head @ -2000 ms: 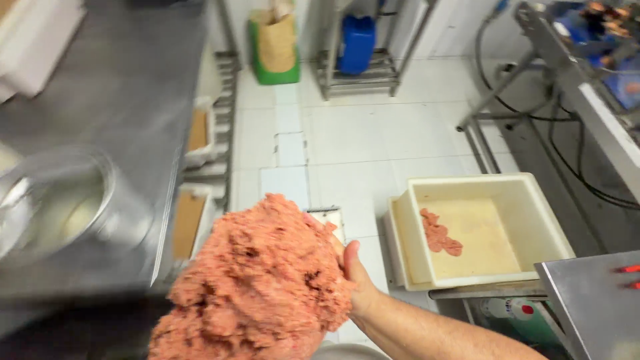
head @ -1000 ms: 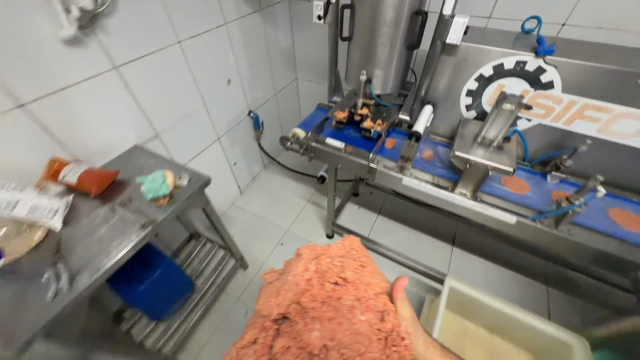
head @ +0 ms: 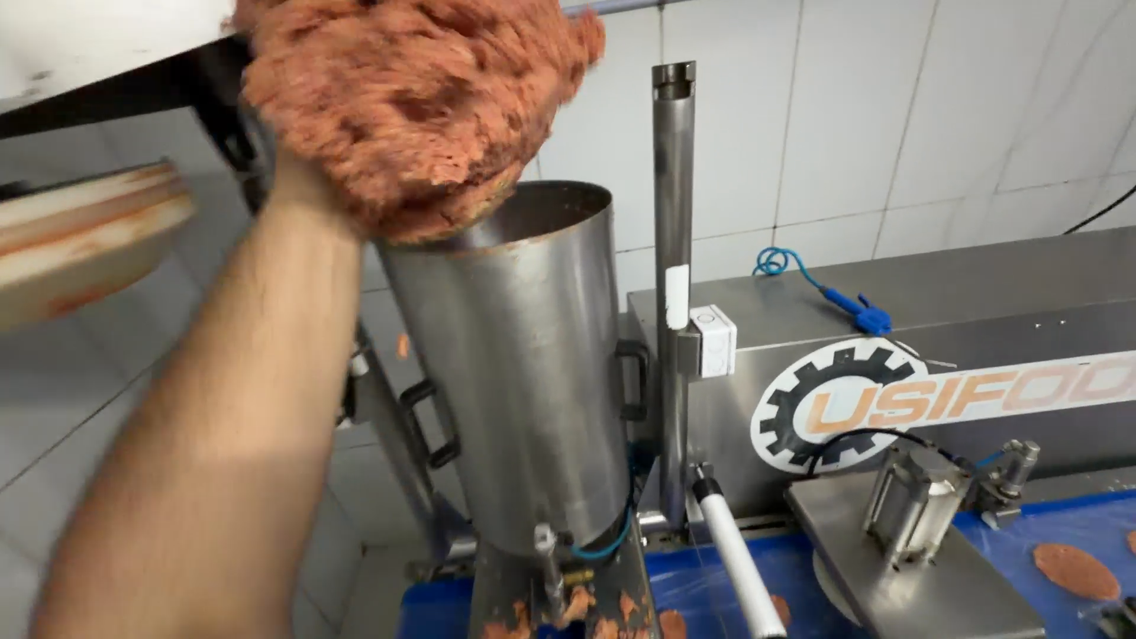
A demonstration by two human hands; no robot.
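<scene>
A large lump of raw ground meat (head: 417,106) is held at the top, over the left side of the rim of an open steel hopper cylinder (head: 532,355). My left forearm reaches up from the lower left, and the wrist of my left hand (head: 311,191) meets the lump; its fingers are hidden by the meat. My right hand is not visible. A small bit of meat (head: 403,345) shows left of the cylinder. Below, flat meat patties (head: 1076,571) lie on a blue conveyor belt (head: 1003,541), and meat scraps (head: 579,603) lie at the hopper's base.
A steel post (head: 674,266) stands right of the hopper, which has black side handles (head: 634,380). A white roller (head: 741,559) and a steel pressing unit (head: 914,541) sit over the belt. A meat-smeared white lid or tray edge (head: 89,240) is at left. A blue air gun (head: 856,311) lies behind.
The meat lump has been carried from over the floor up to the hopper's mouth. My right hand, seen on the lump earlier, is out of view; my left forearm has come in. The view has swung.
</scene>
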